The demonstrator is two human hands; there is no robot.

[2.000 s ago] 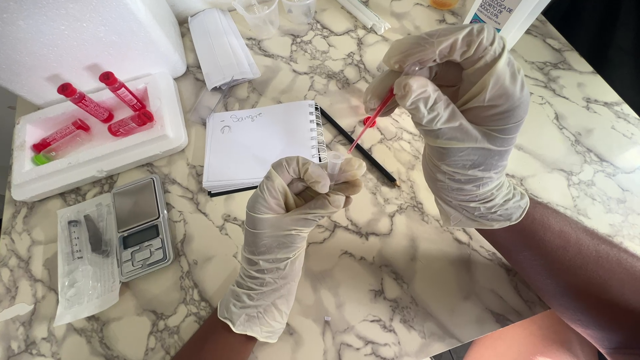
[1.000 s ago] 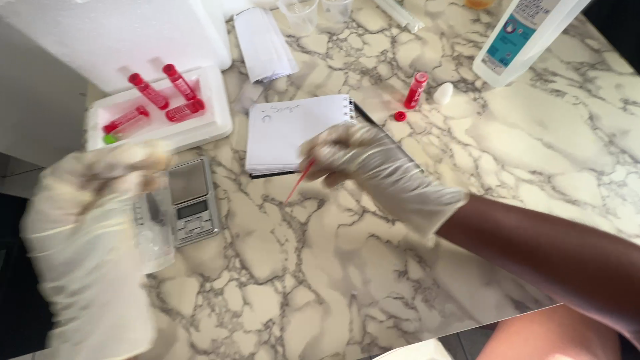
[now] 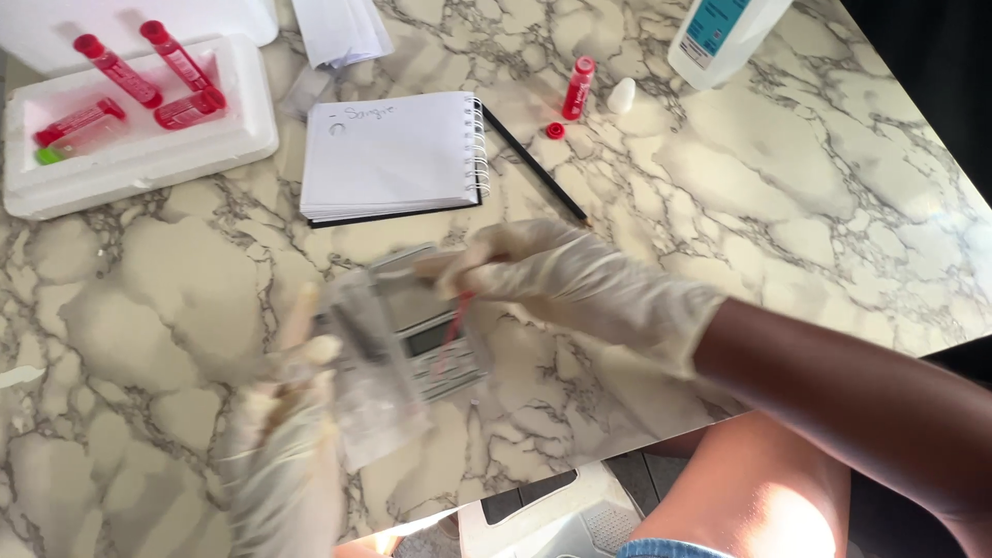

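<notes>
My right hand (image 3: 573,279), in a pale glove, holds a thin red-tinted stick or pipette (image 3: 456,329), blurred, over the digital pocket scale (image 3: 434,343). The hand is at the upper edge of the scale. My left hand (image 3: 291,418), gloved and blurred by motion, is at the left of a clear plastic packet (image 3: 376,418) with a dark-marked item inside. Whether it holds a small clear thing at the fingers cannot be told. The packet lies against the scale's left side.
A foam tray (image 3: 225,159) holds several red-capped tubes. A spiral notepad (image 3: 395,159) with handwriting lies beside a black pencil (image 3: 539,167). Farther right are an upright-looking red tube (image 3: 579,89), a red cap (image 3: 555,130), a white dropper-like piece (image 3: 621,95) and a plastic bottle (image 3: 721,39).
The scale and packet, earlier left of the notepad, now lie in front of it, nearer the table's front edge. My right hand has moved over the scale with the red stick. The view has shifted.
</notes>
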